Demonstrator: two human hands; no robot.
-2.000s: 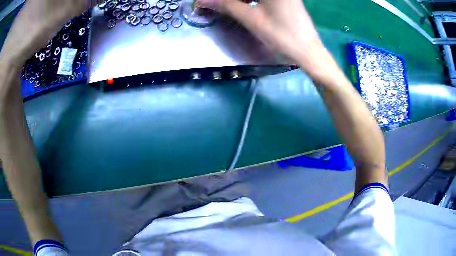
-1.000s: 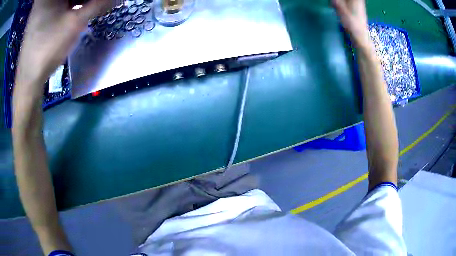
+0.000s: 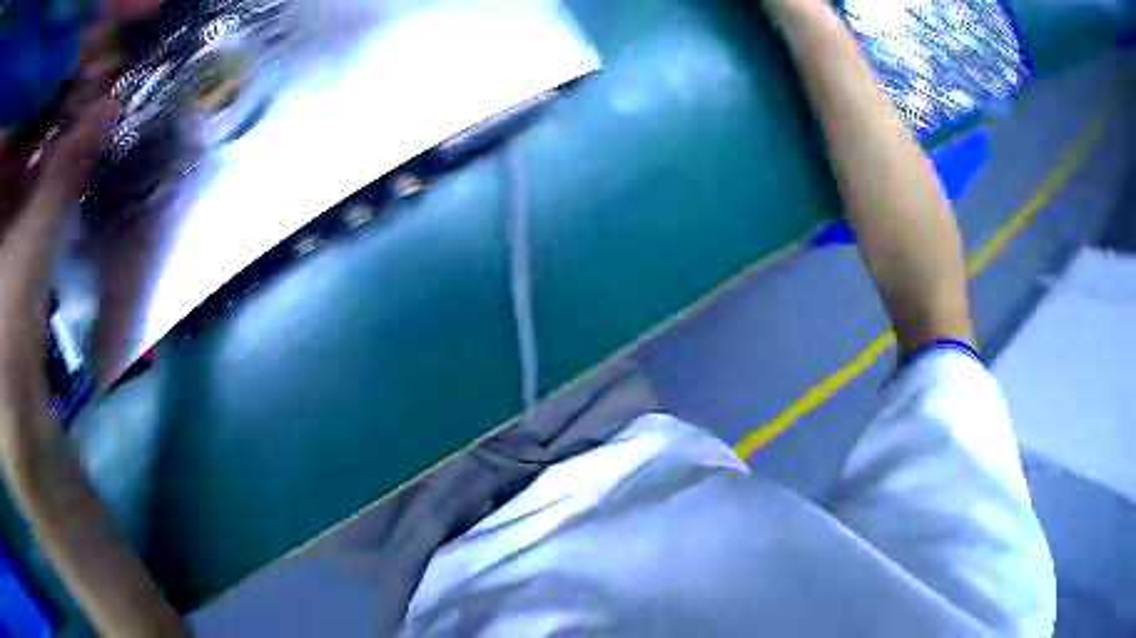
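The silver machine box (image 3: 361, 119) lies tilted across the upper left, blurred by motion. The brass fixture post (image 3: 214, 94) stands on it, with the dark rings (image 3: 162, 77) in a blurred cluster beside it. My left hand (image 3: 75, 156) is blurred at the upper left, left of the rings; its fingers and anything in them cannot be made out. My right forearm reaches up on the right, and my right hand is cut off by the top edge. The right parts tray (image 3: 941, 56), full of bright small parts, is right of that forearm.
A grey cable (image 3: 521, 287) runs from the box over the edge of the green bench (image 3: 673, 199). Control knobs (image 3: 359, 216) sit on the box's front. Part of the left tray (image 3: 65, 337) shows behind my left forearm. A blue bin (image 3: 959, 162) is below the bench edge.
The view has turned, so the box now slants and sits further up and left. My right hand has left the fixture and passed out of the top of the picture. My left hand is more blurred.
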